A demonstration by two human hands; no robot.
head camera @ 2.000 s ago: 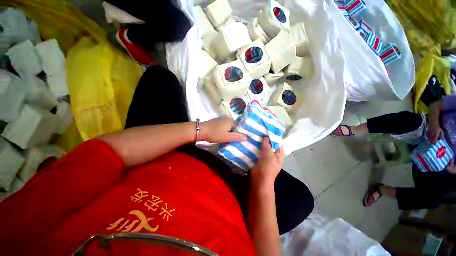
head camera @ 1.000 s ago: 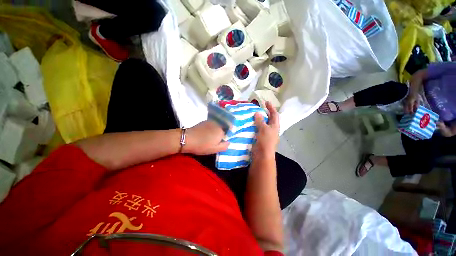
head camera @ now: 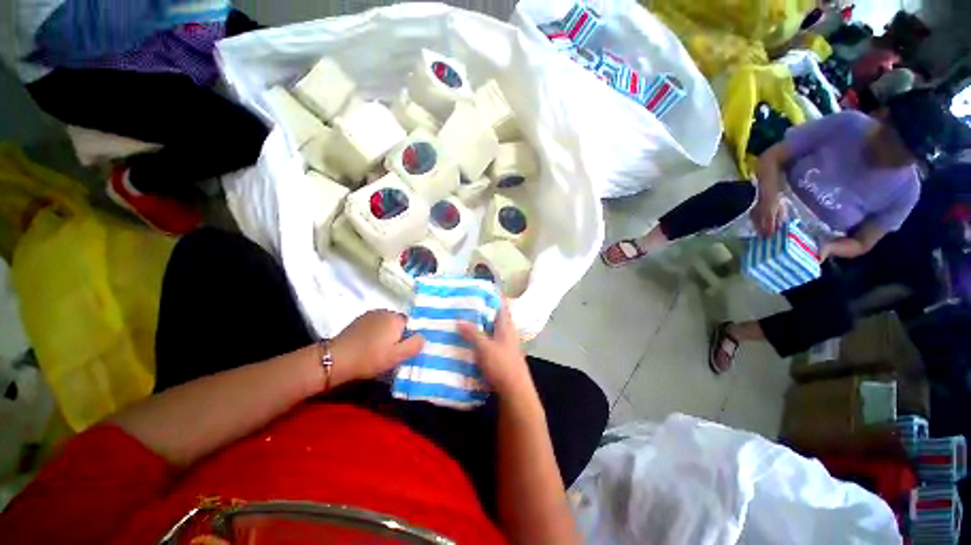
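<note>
A striped cover (head camera: 445, 343), light blue and white with its striped outside showing, is held over my lap at the near rim of the large white sack (head camera: 575, 202). My left hand (head camera: 371, 346) grips its left side, thumb on the striped face. My right hand (head camera: 496, 351) grips its right side, fingers partly hidden behind it. In the sack lie several unturned cream covers (head camera: 390, 204), many with round openings showing dark blue and red.
A second white sack (head camera: 639, 144) behind holds striped pieces. A seated person (head camera: 841, 176) in purple at the right holds a striped cover. Yellow sacking (head camera: 91, 298) lies at the left near another person's leg and red shoe (head camera: 149, 202). A white sack (head camera: 735, 484) and cardboard boxes (head camera: 841, 410) stand lower right.
The camera view has swung right, showing more of the person in purple. The striped cover has been rotated in my hands; its red part no longer shows. Both hands still hold it.
</note>
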